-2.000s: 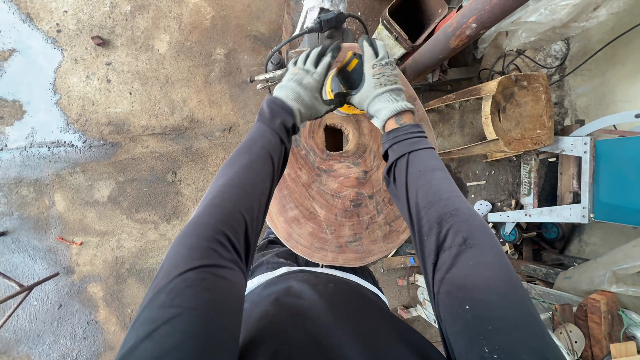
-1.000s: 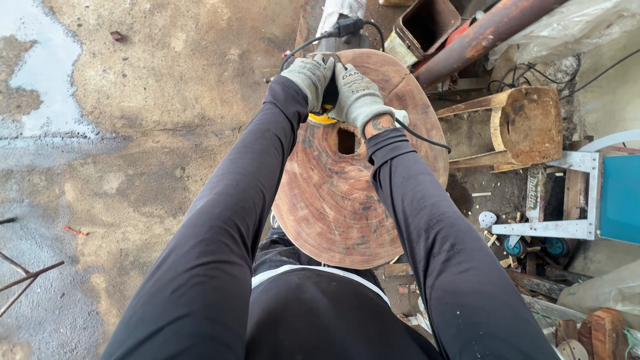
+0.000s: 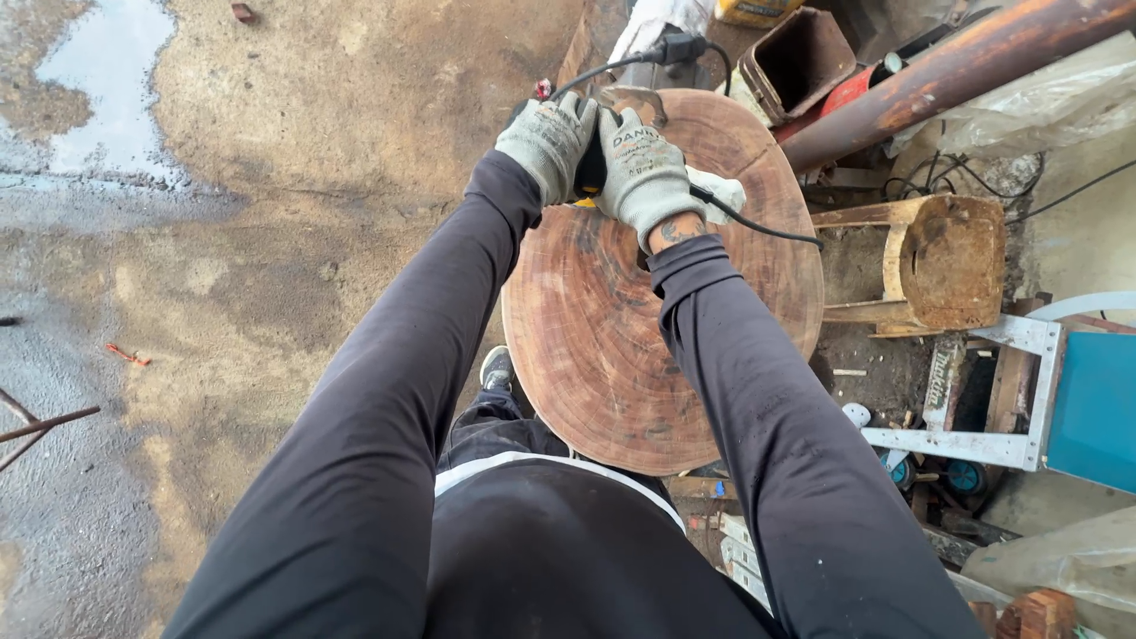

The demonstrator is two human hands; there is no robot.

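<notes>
A round slab of grained wood (image 3: pixel 612 355) lies in front of my body. Near its far left edge, my left hand (image 3: pixel 552 149) and my right hand (image 3: pixel 646 170), both in grey work gloves, grip a black and yellow power tool (image 3: pixel 590 169) from either side. The gloves hide most of the tool, probably a sander. My right forearm partly covers the dark hole (image 3: pixel 642 260) in the slab. A white cloth or bag (image 3: pixel 721 193) shows beside my right wrist, and a black cord (image 3: pixel 763 228) runs out from there over the slab.
A cord connector (image 3: pixel 679 48) hangs beyond the slab. To the right are a rusty metal pipe (image 3: pixel 932 84), an open rusty container (image 3: pixel 799 64), a wooden stool (image 3: pixel 954 262) on its side and a blue-topped metal stand (image 3: pixel 1092 408). A wet patch (image 3: pixel 115 89) marks the concrete at left.
Both hands have moved with the tool toward the slab's far left edge. The hole, in plain sight two seconds ago, is now mostly behind my right forearm.
</notes>
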